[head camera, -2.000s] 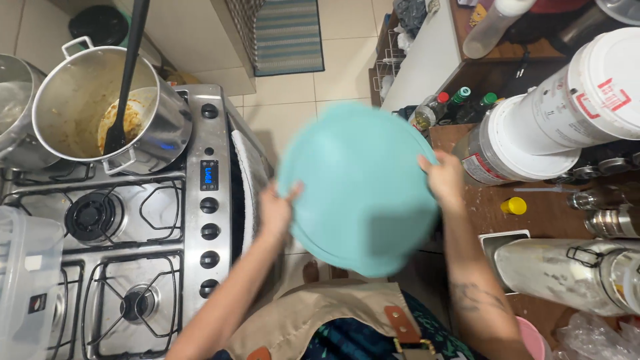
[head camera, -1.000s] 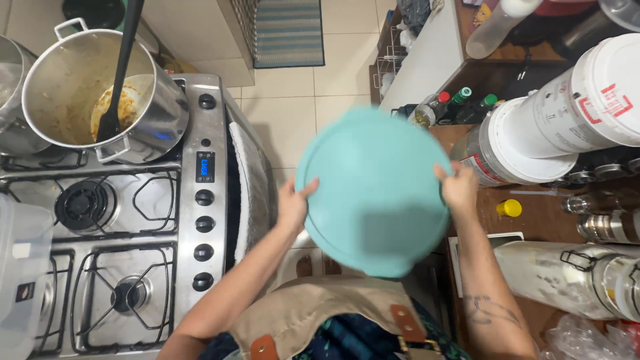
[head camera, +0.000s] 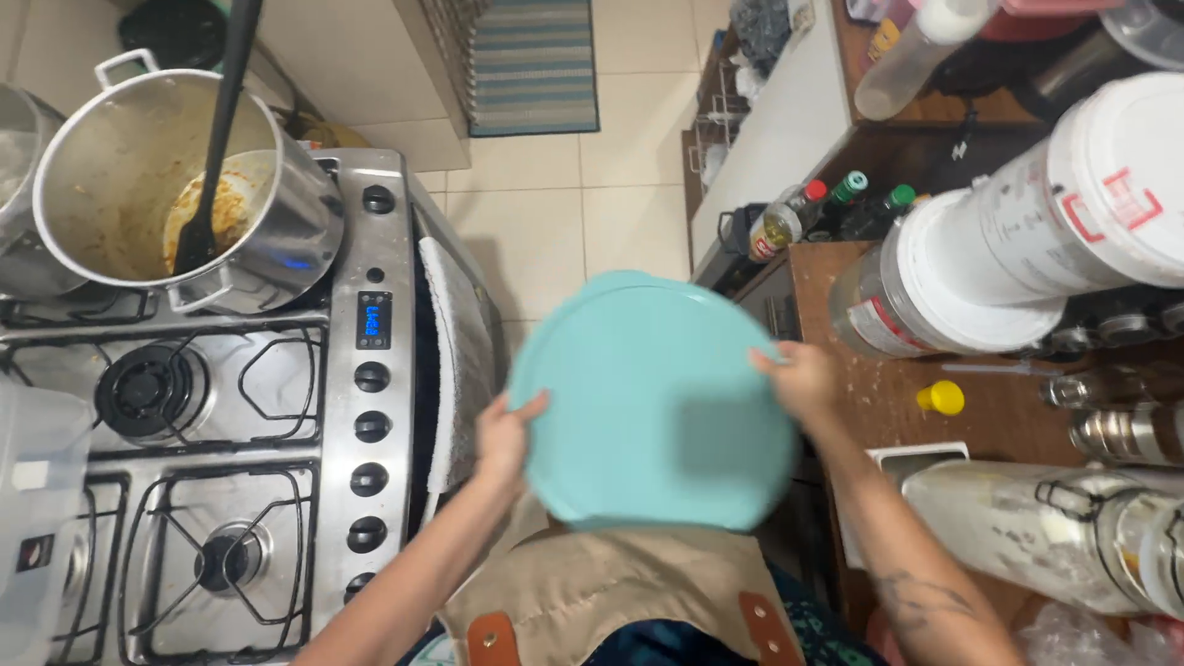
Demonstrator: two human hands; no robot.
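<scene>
A round turquoise plastic lid (head camera: 647, 398) is held level in front of the apron (head camera: 629, 573), over the floor between stove and counter. My left hand (head camera: 509, 435) grips its left rim with the thumb on top. At the right rim, my right hand (head camera: 800, 379) holds it the same way. Both hands look slightly blurred; the fingers under the lid are hidden. Whether a container is beneath the lid cannot be seen.
At left, a steel pot (head camera: 83, 185) with a black utensil (head camera: 217, 139) stands on the gas stove (head camera: 370, 499). White-lidded tubs (head camera: 980, 277), a yellow cap (head camera: 942, 398) and a large glass jar (head camera: 1008, 527) are on the right counter (head camera: 860, 398). Bottles (head camera: 786, 222) stand near its corner.
The lid, held by both hands throughout, has come closer to the apron and now meets its upper edge in view.
</scene>
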